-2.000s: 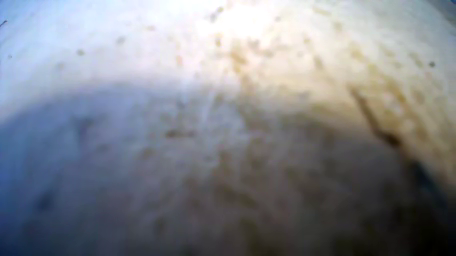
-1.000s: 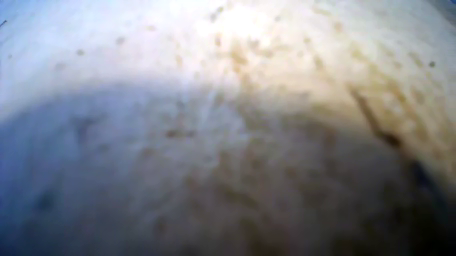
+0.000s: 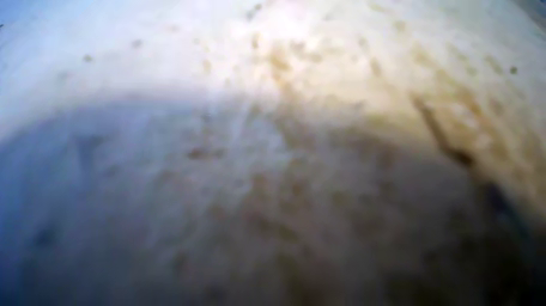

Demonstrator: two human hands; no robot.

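Note:
A blurred, white, stained tabletop (image 3: 335, 72) fills the whole head view, very close to the camera. Brown and yellowish stains spread over its middle and right. A dark, thin, slanting mark (image 3: 440, 134) lies at the right; I cannot tell whether it is a crack, a stain or a thing. My left hand and my right hand are not in view. No workpiece or tool can be made out.
A broad dark shadow (image 3: 239, 209) covers the lower half of the surface. A bright patch of light lies at the top middle. A darker edge shows at the top right corner.
The stains and the dark mark have shifted slightly left and up in the picture. Nothing else has visibly changed.

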